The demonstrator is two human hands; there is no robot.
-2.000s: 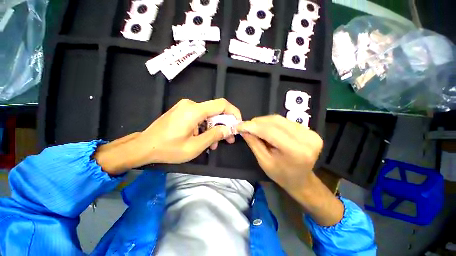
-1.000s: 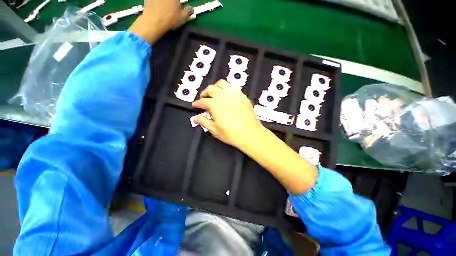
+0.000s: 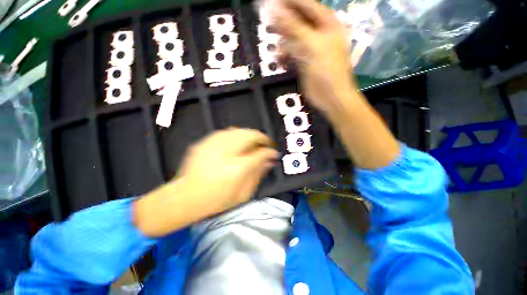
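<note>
The black compartment tray (image 3: 74,125) lies in front of me. Pale watch bodies (image 3: 297,143) with dark round centres stand in short columns in several pockets. Pale strap halves (image 3: 168,105) lie crossed over a divider, and more strap pieces (image 3: 227,75) lie below another column. My left hand (image 3: 228,167) is blurred over the near row, left of the near column of bodies, fingers curled; whether it holds anything is hidden. My right hand (image 3: 306,40) is blurred over the tray's far right pocket, beside the bag; its fingertips are too blurred to show a grip.
A clear bag (image 3: 413,34) with pale straps lies right of the tray. Another clear bag (image 3: 17,150) lies at the left. Long pale watches (image 3: 85,11) lie on the green belt. A blue stool (image 3: 482,155) stands at the right.
My left hand has come back from the green belt to the near row. My right hand has moved from the strap halves to the far right. The view has shifted.
</note>
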